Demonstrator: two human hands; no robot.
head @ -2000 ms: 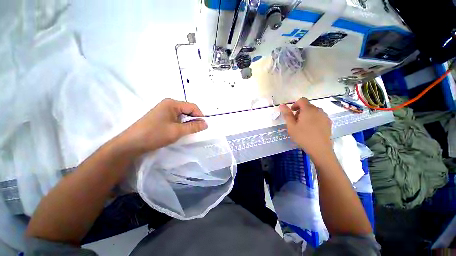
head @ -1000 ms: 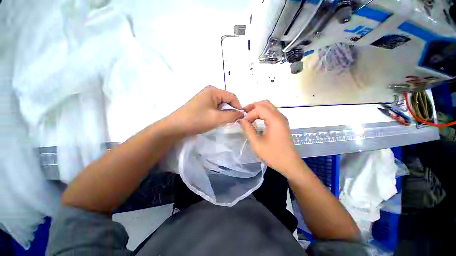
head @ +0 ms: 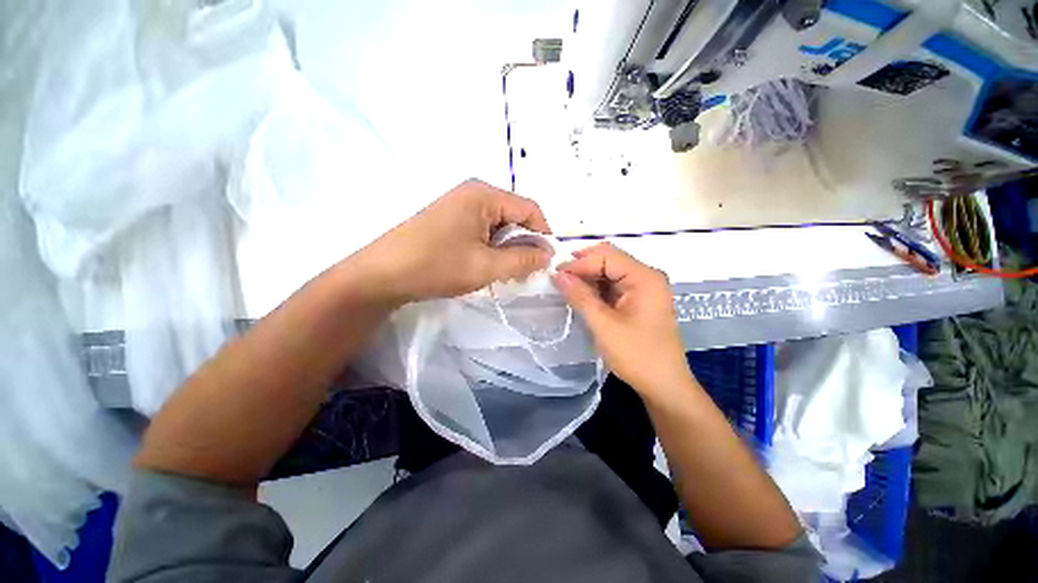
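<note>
The sheer white garment panel (head: 501,376) hangs from my hands over the table's front edge, with a round opening bordered by a denser white edge. My left hand (head: 455,245) grips its upper edge, where a small white fold curves between thumb and fingers. My right hand (head: 624,305) pinches the cloth edge between thumb and forefinger, close beside the left fingertips. A thin white loop of edge hangs below the fingers. The fingers hide part of the held edge.
The sewing machine (head: 728,57) stands upper right, with a lilac-white thread bundle (head: 772,112) under it. White garments (head: 148,171) lie at left. Thread snips (head: 905,247) and an orange cord (head: 950,245) are at the table's right end. A blue crate (head: 882,501) holds white pieces below.
My right hand has moved left from the table's front edge to meet my left hand at the cloth. The camera view has shifted. Since one second ago, a thin edge loop shows below the fingers.
</note>
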